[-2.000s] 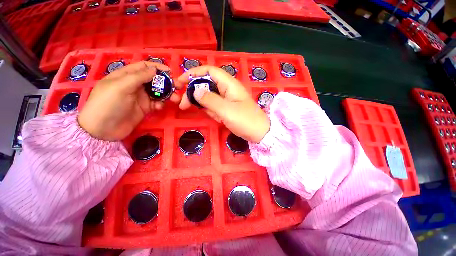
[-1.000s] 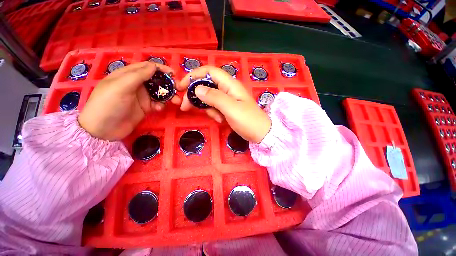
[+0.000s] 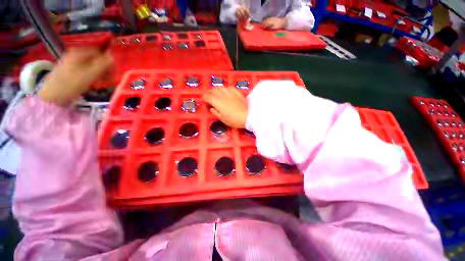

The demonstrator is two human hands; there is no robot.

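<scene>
A red compartment tray [image 3: 204,149] lies before me with round watch heads in its pockets. The back row shows grey case backs, such as this watch head [image 3: 192,81]. The front rows show dark glass faces, such as this watch head [image 3: 187,166]. A grey-backed watch head [image 3: 189,105] sits beside my right fingertips. My right hand [image 3: 228,106] is low over the second row, back up; its fingertips point left and whatever is under the palm is hidden. My left hand [image 3: 76,74] is raised at the far left, beyond the tray's left edge, strongly blurred; its fingers and any content cannot be made out.
Another red tray [image 3: 168,60] with watch heads lies behind. A person's hands [image 3: 275,23] are at a red tray [image 3: 285,41] at the back. A tape roll [image 3: 34,75] is at left. Red trays [image 3: 376,122] [image 3: 438,118] lie at right on the green bench [image 3: 357,76].
My hands have parted: the left swung up and left, the right came down over the tray. The two watch heads are no longer seen in my fingers. The view has tilted up.
</scene>
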